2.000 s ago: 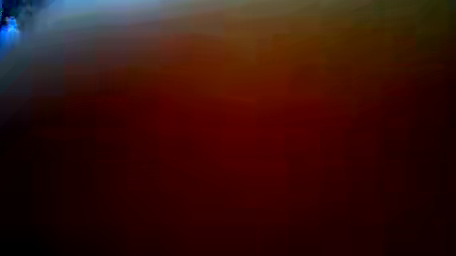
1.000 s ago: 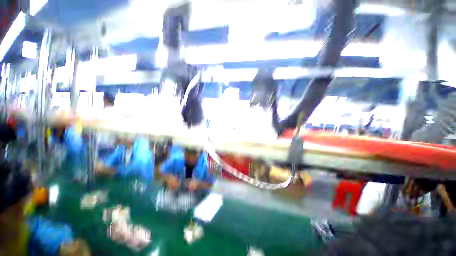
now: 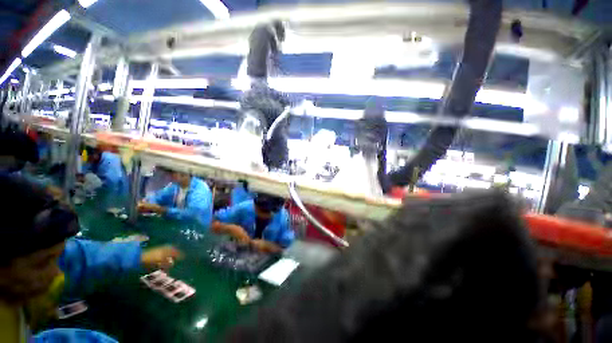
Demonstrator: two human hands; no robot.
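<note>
A row of flat pinkish-white boards with dark windows [image 3: 168,285] lies edge to edge on the green bench top [image 3: 127,315], left of the middle. One more such board [image 3: 72,309] lies at the lower left, near a neighbor. A small pale item [image 3: 248,293] and a white sheet [image 3: 278,271] lie farther right. Neither of my hands can be made out. A large dark blurred shape covers the lower middle and right and hides the bench there.
A neighbor [image 3: 33,248] sits at the left, one arm reaching over the bench. Workers in blue sit across, one behind a dark cluster of parts [image 3: 238,257]. A long shelf [image 3: 221,175], metal posts and black ducts [image 3: 463,80] stand above.
The earliest frame was almost wholly dark red. Since one second ago the view is sharper and shifted, the neighbor at left shows larger, and the dark shape has risen over the lower middle and right.
</note>
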